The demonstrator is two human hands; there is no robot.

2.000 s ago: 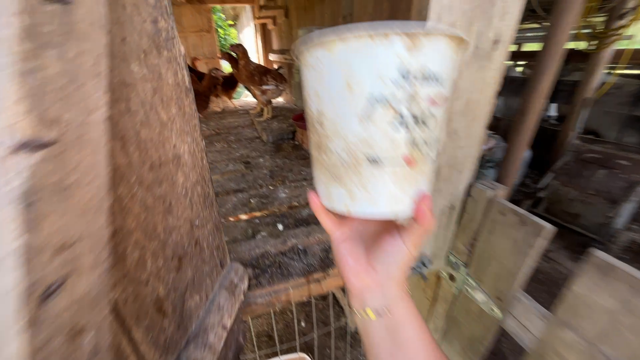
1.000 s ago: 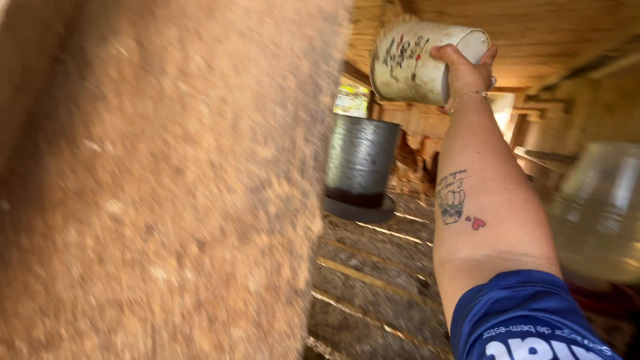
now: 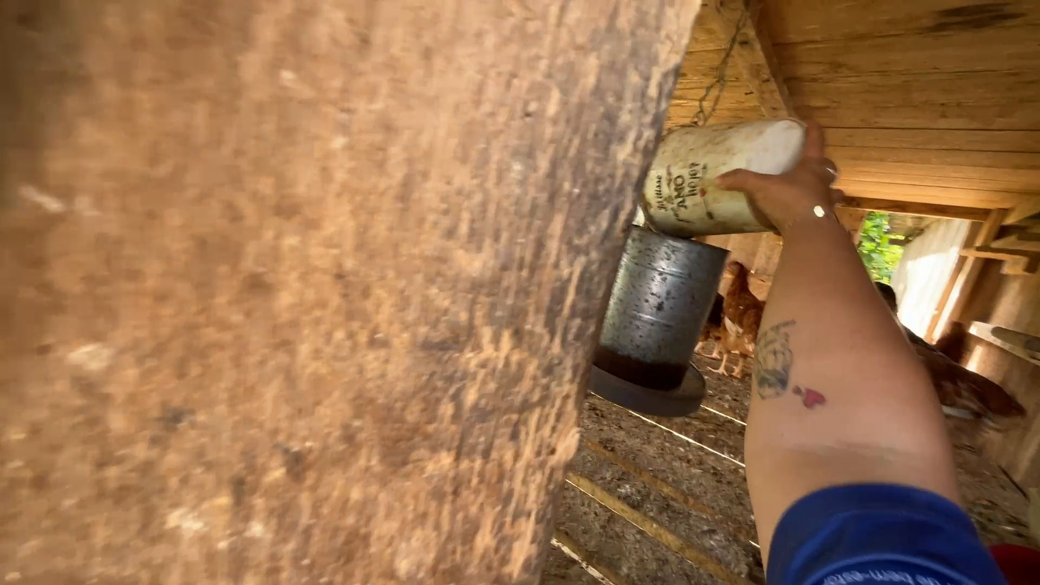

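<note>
With my right hand (image 3: 792, 187) I grip the base end of a dirty white plastic bucket (image 3: 699, 183), which bears writing. The bucket lies tipped on its side, its mouth turned left and partly behind the wooden post. Right below it hangs a galvanized metal poultry feeder (image 3: 666, 301) with a round tray (image 3: 650, 396) at its bottom. Whether anything pours from the bucket cannot be seen. My left hand is out of view.
A rough wooden post (image 3: 325, 292) fills the left side, very near. Brown hens (image 3: 741, 313) stand behind the feeder and right of my arm. A chain (image 3: 719, 69) hangs from the plank ceiling (image 3: 910, 89). The slatted floor (image 3: 650, 504) is littered.
The bucket was upright on my right hand two seconds ago; now it is tipped on its side. Since one second ago it has come down to just above the feeder. The view has swung a lot.
</note>
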